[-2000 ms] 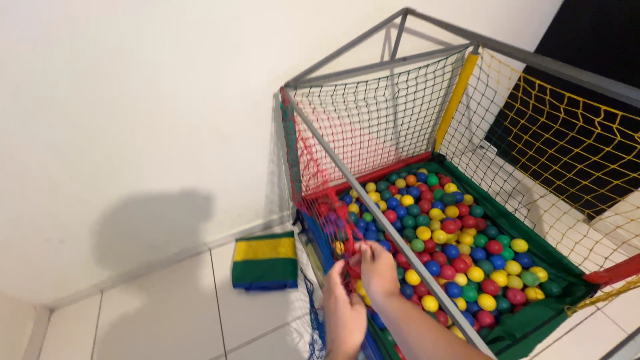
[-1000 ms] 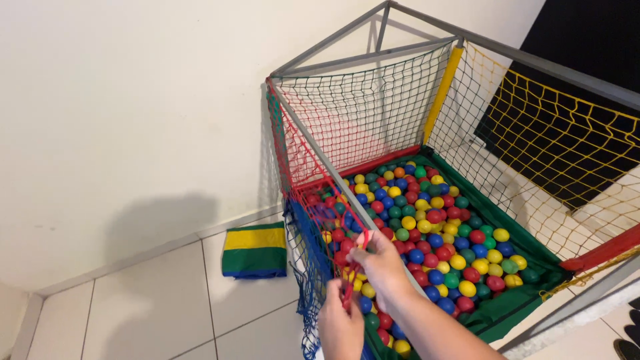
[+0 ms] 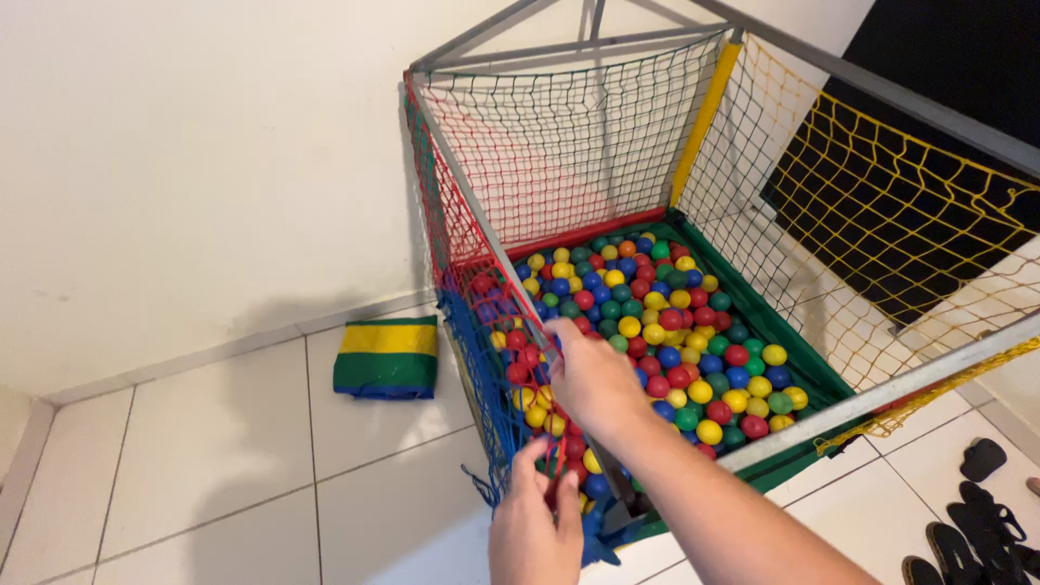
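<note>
My right hand (image 3: 597, 378) is at the near grey metal bar (image 3: 479, 211) of the ball pit frame, its fingertips on the bar and the red netting. Lower and to the left, my left hand (image 3: 536, 520) has red net cord between its thumb and fingers. Red netting (image 3: 455, 187) runs along the bar from the back corner down to my hands, and blue netting (image 3: 479, 390) hangs on the outer side. Inside the frame, many coloured plastic balls (image 3: 650, 325) lie on a green base. My right fingertips are partly hidden.
A folded green, yellow and blue cloth (image 3: 386, 357) lies on the tiled floor by the white wall (image 3: 203, 146). Yellow netting (image 3: 902, 195) spans the right side under a metal bar (image 3: 934, 97). Several dark shoes (image 3: 967, 536) are at the lower right, and a black panel stands behind.
My right hand has moved from close beside my left hand onto the metal bar, and the two hands are farther apart. The view has shifted a little.
</note>
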